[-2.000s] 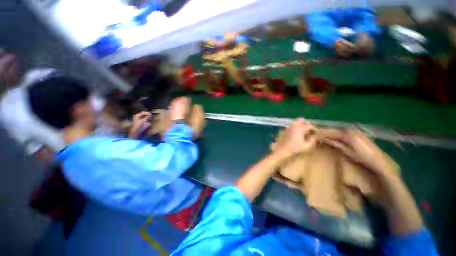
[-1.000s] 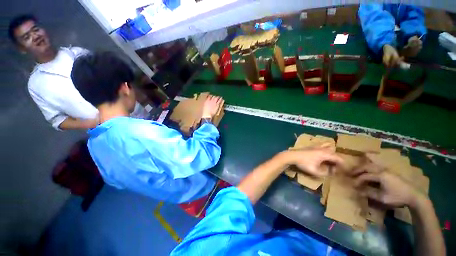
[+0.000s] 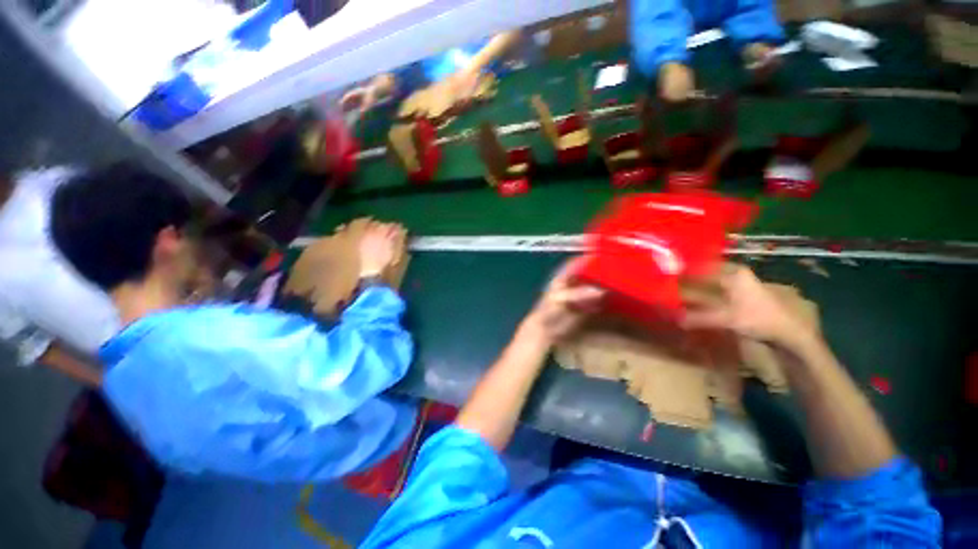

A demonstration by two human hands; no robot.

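Observation:
A part-folded box [image 3: 667, 252], red printed side showing, is held above the pile and is blurred. My left hand [image 3: 566, 305] grips its left side. My right hand [image 3: 738, 307] grips its right side, with the fingers partly hidden. Below it, a pile of brown box blanks [image 3: 670, 388] lies on the dark green worktop [image 3: 472, 311]. The box and my hands hide the back of the pile.
A pale rail [image 3: 483, 245] borders the green belt [image 3: 429, 212], which carries several folded boxes [image 3: 791, 172]. A neighbour in blue [image 3: 257, 370] sits close at left, a hand on blanks [image 3: 330, 263]. Another person's hands [image 3: 678, 82] work opposite. A white shelf [image 3: 354, 62] overhangs the upper left.
The brown blank between my hands now shows as a raised red part-folded box. The view has shifted, and the boxes on the belt stand in different places.

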